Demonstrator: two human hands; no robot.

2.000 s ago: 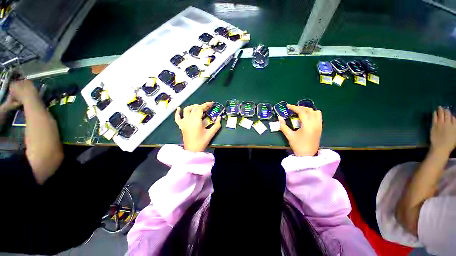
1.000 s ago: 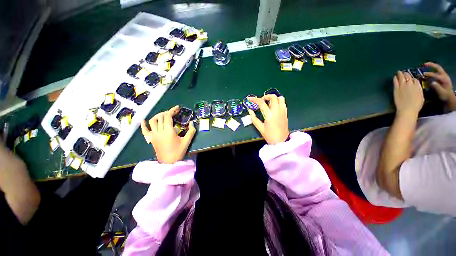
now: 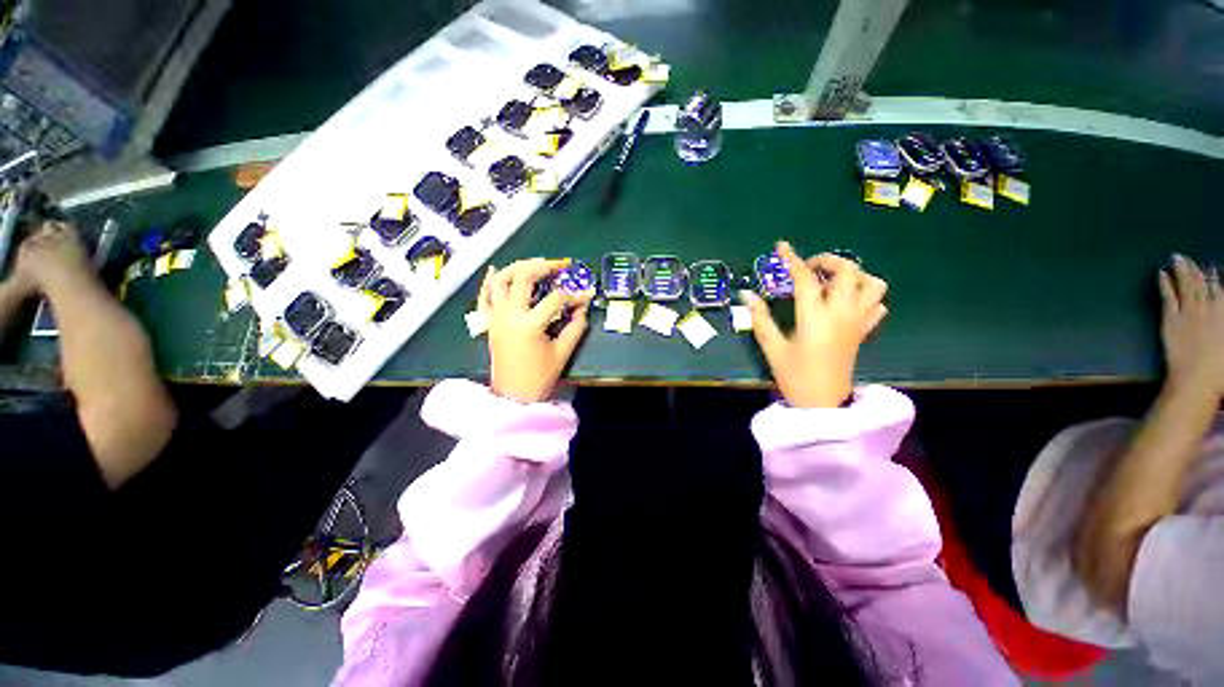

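Observation:
A row of smartwatch units [image 3: 663,278] lies on the green bench, screens lit, with pale square batteries [image 3: 658,318] hanging toward me. The middle units show green text. My left hand [image 3: 530,322] holds the unit at the row's left end [image 3: 576,279], its screen blue and white, between thumb and fingers. My right hand [image 3: 819,322] has thumb and index finger on a blue-lit unit [image 3: 775,275] near the right end. Another dark unit beyond it is mostly hidden behind the right fingers.
A white blister tray [image 3: 389,108] with dark units lies slanted at left, a pen [image 3: 631,140] beside it. A clear round container [image 3: 698,129] stands near the metal rail [image 3: 1047,118]. More units [image 3: 879,159] lie upper right. People's arms [image 3: 101,349] are at both sides.
The view swung away and back. The end units under my hands now show blue-white screens; the left one was dark a second ago. The right neighbour's hand has left the units seen there.

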